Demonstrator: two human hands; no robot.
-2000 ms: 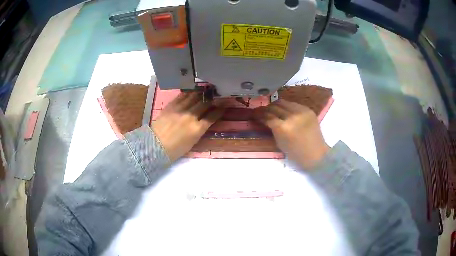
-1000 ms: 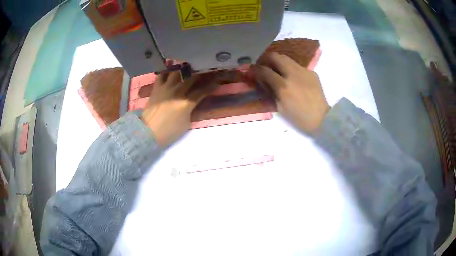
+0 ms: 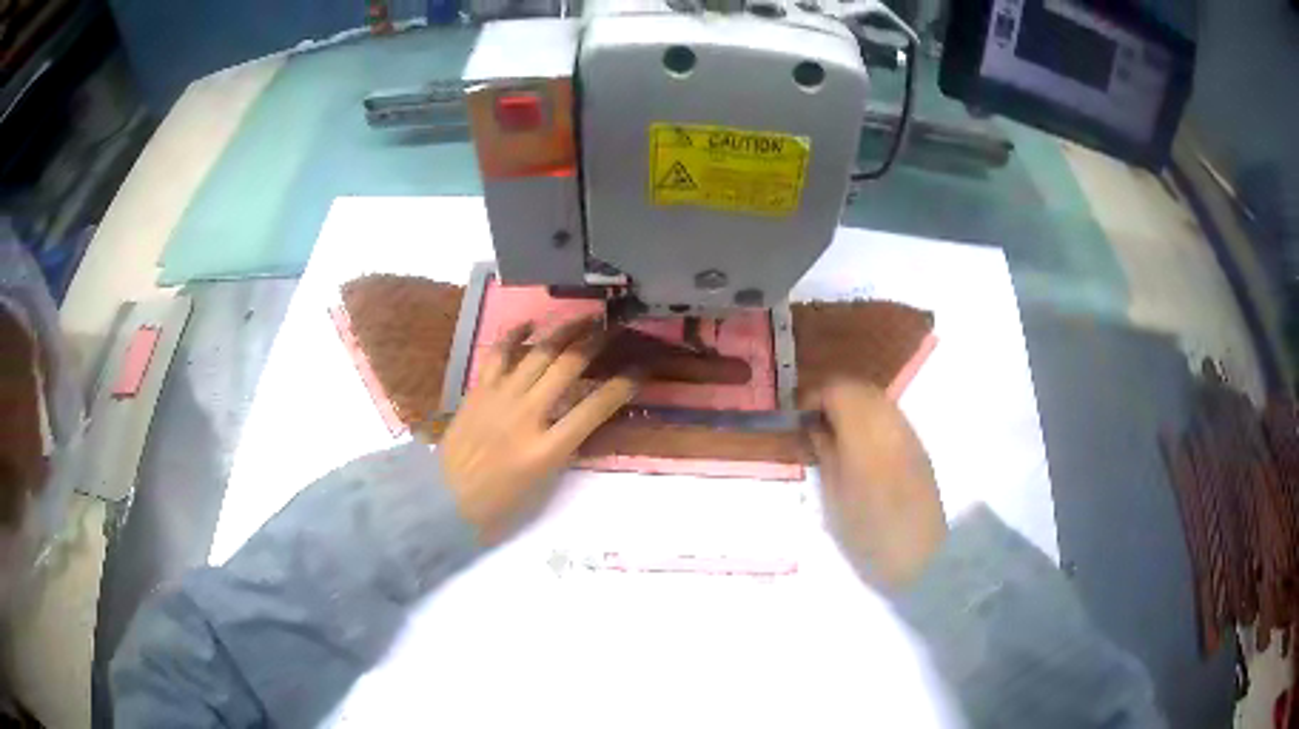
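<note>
A brown panel (image 3: pixel 402 331) lies on the white sheet, its two ends showing left and right of the clamp frame (image 3: pixel 463 349). Inside the frame is a pink template (image 3: pixel 534 306). A dark brown strip (image 3: pixel 698 370) lies in the template's slot, its left part hidden by fingers. My left hand (image 3: pixel 506 442) rests on the template and strip with its fingers spread, holding nothing that I can see. My right hand (image 3: pixel 876 484) is at the frame's lower right corner, blurred, with its fingertips bent; whether it grips anything is unclear.
The machine head (image 3: pixel 712 171) stands right above the frame, its needle area close to my fingers. A control screen (image 3: pixel 1068 57) is at the back right. A strip bundle (image 3: pixel 1239 499) lies at the right. A grey plate with a pink piece (image 3: pixel 138 363) lies at the left.
My right hand has moved back from the template to the frame's lower right corner. My left hand's fingers have spread. The strip's right part now shows. The camera view has shifted.
</note>
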